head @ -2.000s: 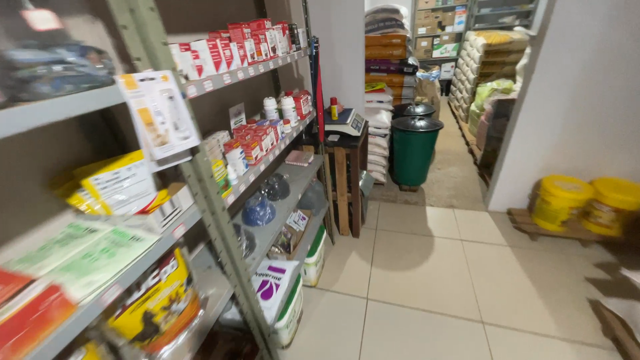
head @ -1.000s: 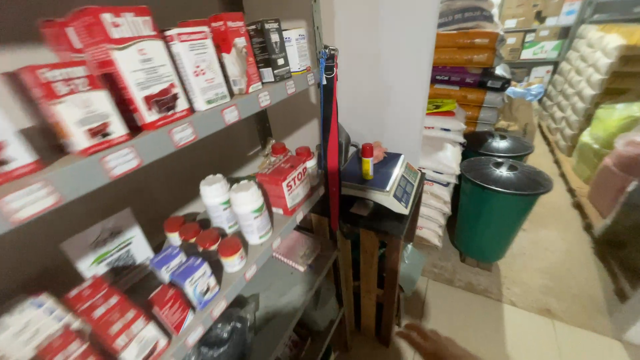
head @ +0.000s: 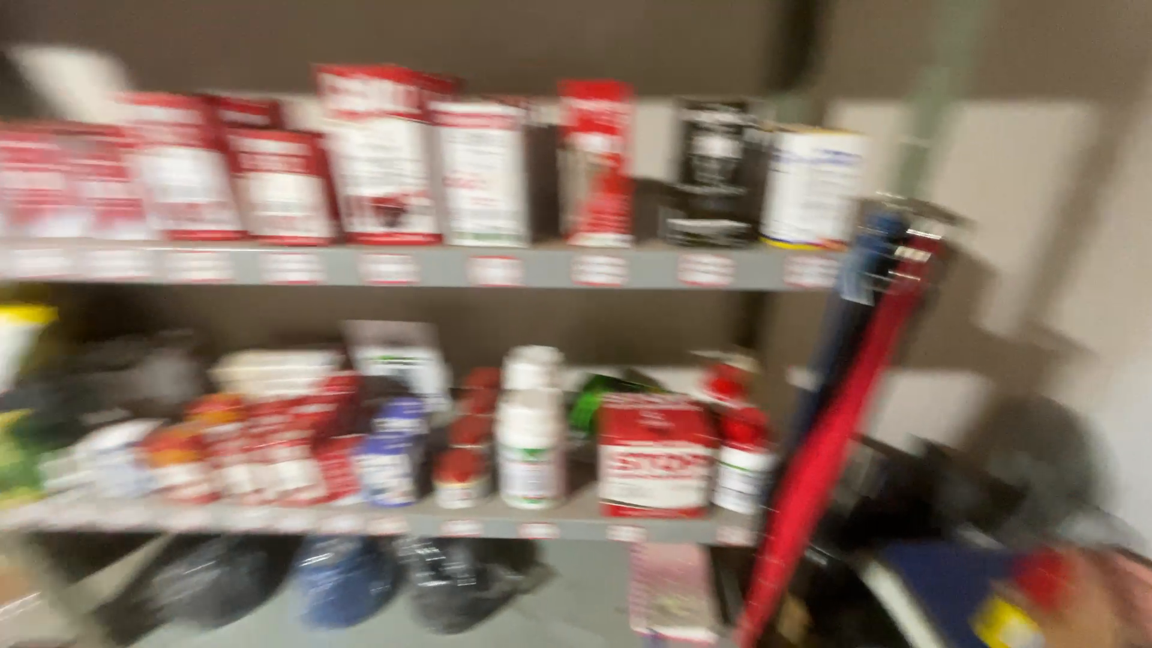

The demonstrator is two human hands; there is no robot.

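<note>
Two grey metal shelves hold blurred goods. On the upper shelf [head: 540, 266] stand red-and-white boxes [head: 378, 162], a black box [head: 711, 171] and a white carton [head: 810, 184]. Below are white bottles [head: 531, 432], a red-and-white box [head: 655, 459] and small blue-and-white boxes [head: 391, 454]. In the bottom right corner, a blurred skin-toned shape, apparently my right hand [head: 1111, 594], lies beside a small container with a red cap and yellow label [head: 1026, 598]. Blur and the frame edge hide its fingers and whether it touches the container. My left hand is out of view.
Red and dark blue straps [head: 832, 423] hang at the shelf's right end. Beyond them is a dark blue surface [head: 940, 585], part of the scale. Plastic-wrapped dark and blue items [head: 342, 580] and a pink printed item [head: 670, 589] lie on the lowest visible shelf.
The view has swung left to face the shelves, so the green bins and stacked sacks are out of view. A hand showed at the bottom edge one second ago.
</note>
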